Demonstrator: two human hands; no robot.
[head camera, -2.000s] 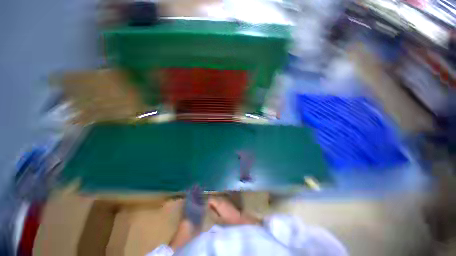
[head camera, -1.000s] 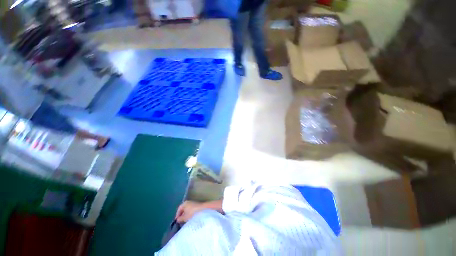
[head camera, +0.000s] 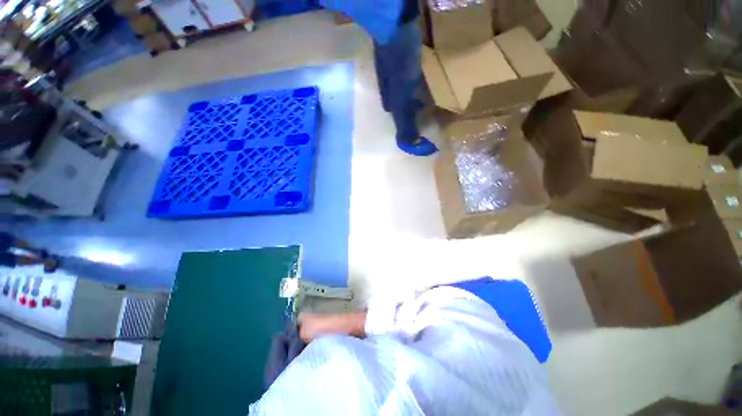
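My right hand (head camera: 319, 326), bare below a pale striped sleeve, is at the right edge of the green-topped bench (head camera: 220, 333). Its fingertips are closed on dark grey fabric (head camera: 281, 356), which looks like a work glove with finger-like folds. The fabric lies over the bench edge, partly hidden by my sleeve. Whether my left hand is inside it cannot be told; no bare left hand shows.
A blue pallet (head camera: 236, 150) lies on the floor ahead. A person in blue (head camera: 399, 73) stands beyond it. Open cartons (head camera: 488, 73) stand at right, one with clear film (head camera: 484, 175). A blue stool (head camera: 517, 313) is by my right side. A machine panel (head camera: 41, 299) is at left.
My view has turned right, from facing the green machine with its red curtain to the pallet and cartons. My right hand stays close to the dark grey fabric.
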